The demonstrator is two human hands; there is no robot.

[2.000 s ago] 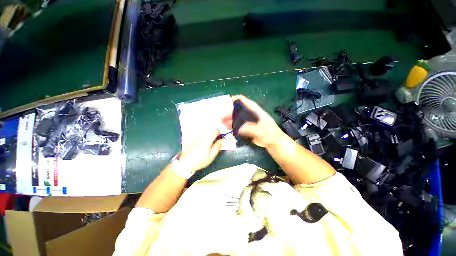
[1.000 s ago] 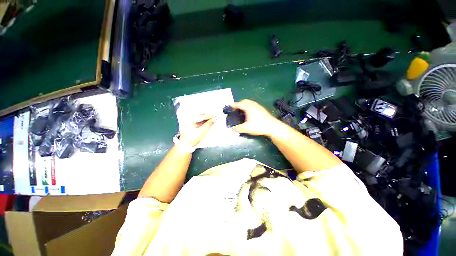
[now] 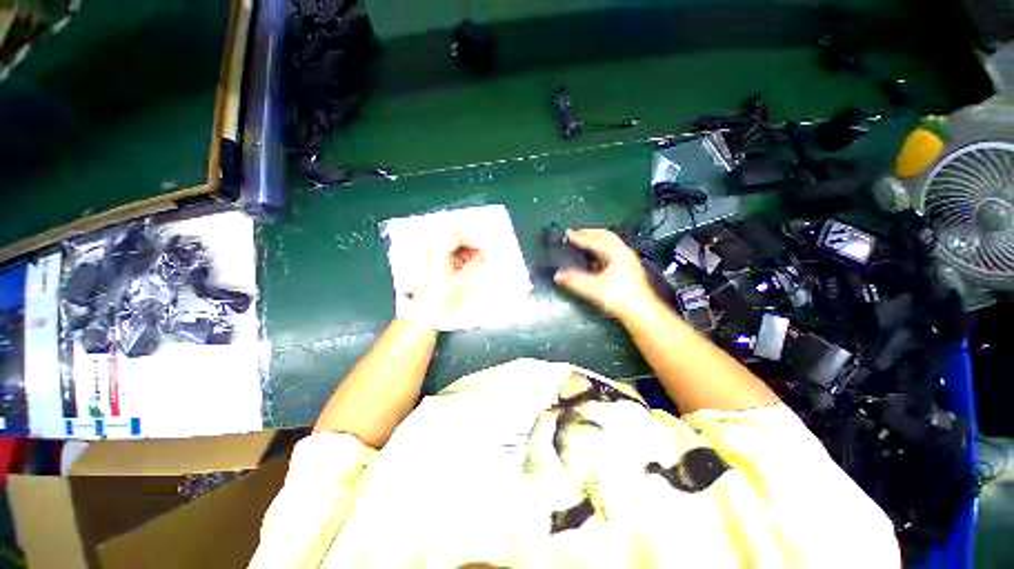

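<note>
A whitish stack of poly bags [image 3: 495, 250] lies on the green bench in front of me. My left hand [image 3: 443, 280] is over the stack, overexposed against it; its fingertips are near the bags' middle, and whether they pinch a bag cannot be told. My right hand [image 3: 606, 276] is just right of the stack and holds a black power adapter [image 3: 569, 253] between thumb and fingers. The adapter's cord cannot be made out clearly. Bagged adapters [image 3: 150, 295] lie under shiny film on the white printed sheet [image 3: 211, 383] at left.
A large adapter pile [image 3: 817, 356] fills the right side, with a blue bin [image 3: 958, 445] at its edge. A desk fan [image 3: 976, 211] stands at far right. The conveyor belt [image 3: 689, 67] carries loose adapters. A framed green board [image 3: 100, 122] is upper left, an open carton [image 3: 167, 500] lower left.
My right hand has moved right with the adapter, off the bag stack. My left hand has stayed over the stack. Items on the belt have shifted left.
</note>
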